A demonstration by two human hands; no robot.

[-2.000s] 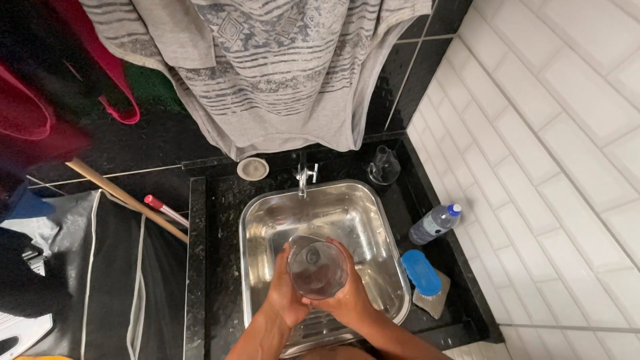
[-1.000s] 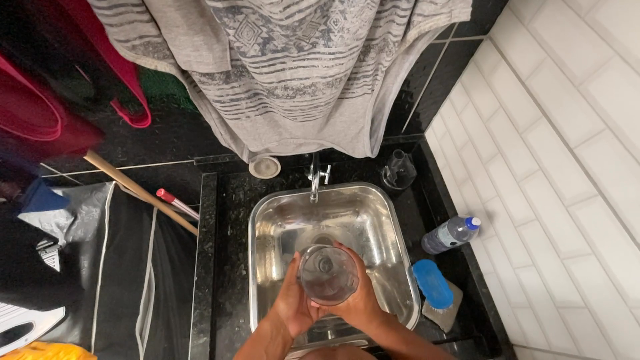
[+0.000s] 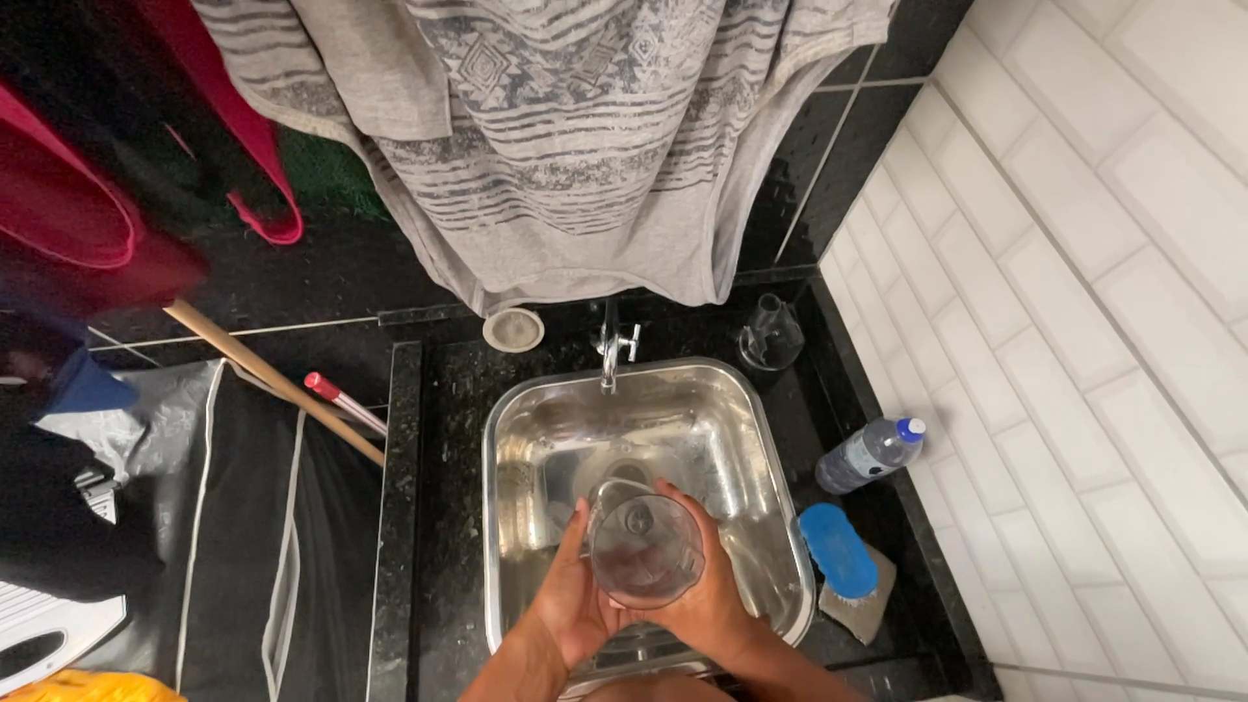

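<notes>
A clear, round transparent vessel (image 3: 647, 551) is held between my two hands over the front part of the stainless steel sink (image 3: 673, 414). My left hand (image 3: 570, 595) cups its left side and underside, with the thumb raised along the edge. On the right side, my right hand (image 3: 707, 585) wraps around it, fingers reaching toward the far rim. The chrome faucet (image 3: 610, 356) stands behind the basin, and no water is seen running from it. Parts of my fingers under the vessel are hidden.
Right of the basin are a clear glass vessel (image 3: 771, 334), a plastic bottle with a blue cap (image 3: 868, 455) and a blue brush (image 3: 838, 551) on a greyish pad (image 3: 860, 603). A round strainer (image 3: 514, 331) lies behind left. A grey patterned shirt (image 3: 585, 146) hangs above; a wooden stick (image 3: 273, 380) leans left.
The vessel stays in both my hands over the sink, and its tilt has changed slightly. Nothing else has plainly moved.
</notes>
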